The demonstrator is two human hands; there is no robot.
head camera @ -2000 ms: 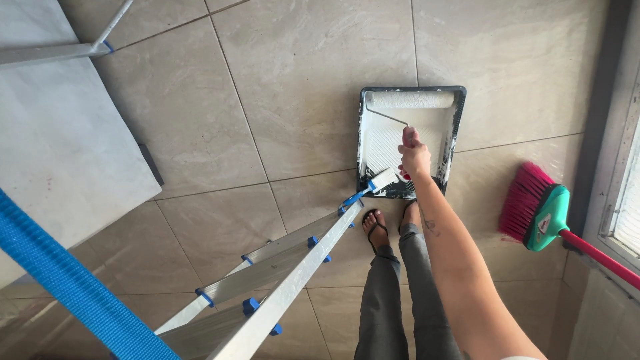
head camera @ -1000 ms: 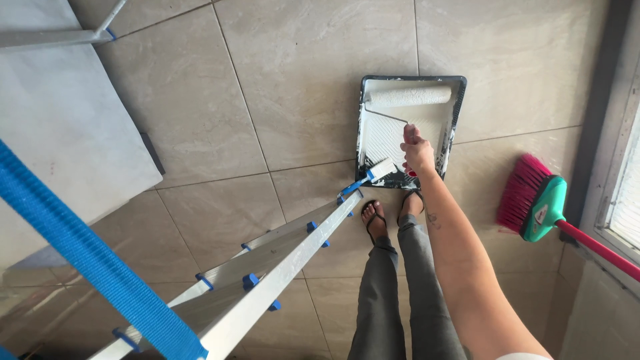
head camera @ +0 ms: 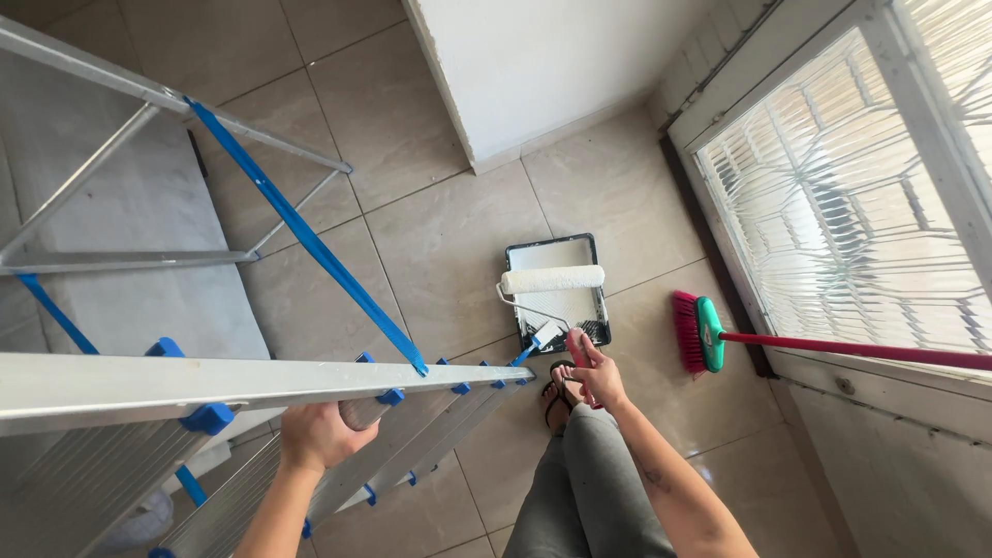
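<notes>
My right hand [head camera: 601,381] is closed around the red handle of a paint roller [head camera: 552,280]. The roller's white sleeve is above the black-rimmed paint tray [head camera: 607,335] on the floor, which holds white paint. A paintbrush [head camera: 548,333] with a blue handle and white, paint-covered end lies at the tray's lower edge. With my left hand [head camera: 322,438] I grip a step of the aluminium stepladder [head camera: 310,387], just below its side rail. The ladder's feet stand near the tray, left of my sandalled feet.
A broom [head camera: 709,335] with red bristles and a green head leans at the right, beside the white door [head camera: 845,201] with patterned glass. A blue strap [head camera: 310,240] spans the ladder's two frames. A white wall [head camera: 542,70] juts in at the top. Beige tiles cover the floor.
My left hand has come into view, holding the ladder step. The roller has been raised out of the tray by my right hand. The view has shifted and shows more of the ladder and door.
</notes>
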